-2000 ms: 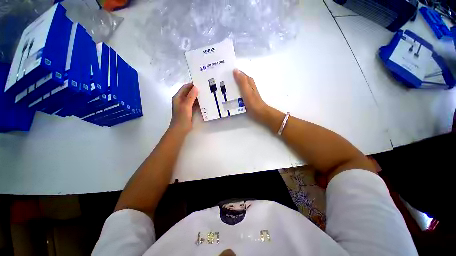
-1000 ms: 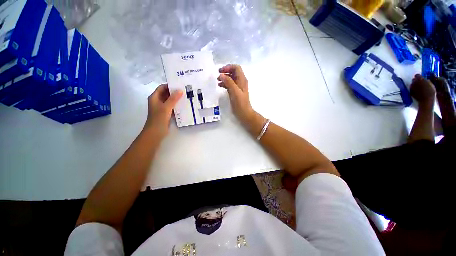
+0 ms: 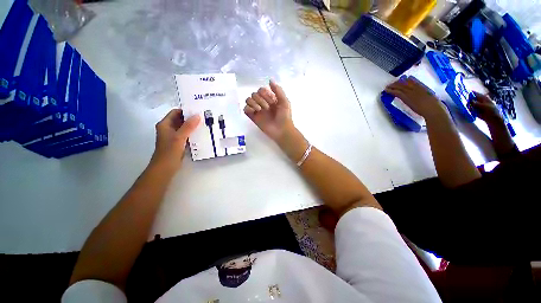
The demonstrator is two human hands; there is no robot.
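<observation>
A white retail cable box [image 3: 212,121] with a cable picture on its front is held upright over the white table. My left hand [image 3: 177,135] grips it at its left edge, thumb on the front. My right hand [image 3: 270,112] is a little to the right of the box, not touching it, with its fingers curled and thumb up. I cannot tell if anything small is in its fingers. A heap of clear plastic hang tabs [image 3: 196,44] spreads behind the box.
A leaning stack of blue-edged boxes [image 3: 77,109] stands at left. At right, another person's hands [image 3: 415,97] work over an open blue box [image 3: 398,113]. A dark blue box [image 3: 382,46] and tangled dark cables [image 3: 498,83] lie at back right. The white table's [image 3: 237,207] front edge is near me.
My right hand has let go of the box and moved off to its right. My left hand still holds it. The view has shifted right, and another person's hands have come in over the open blue box.
</observation>
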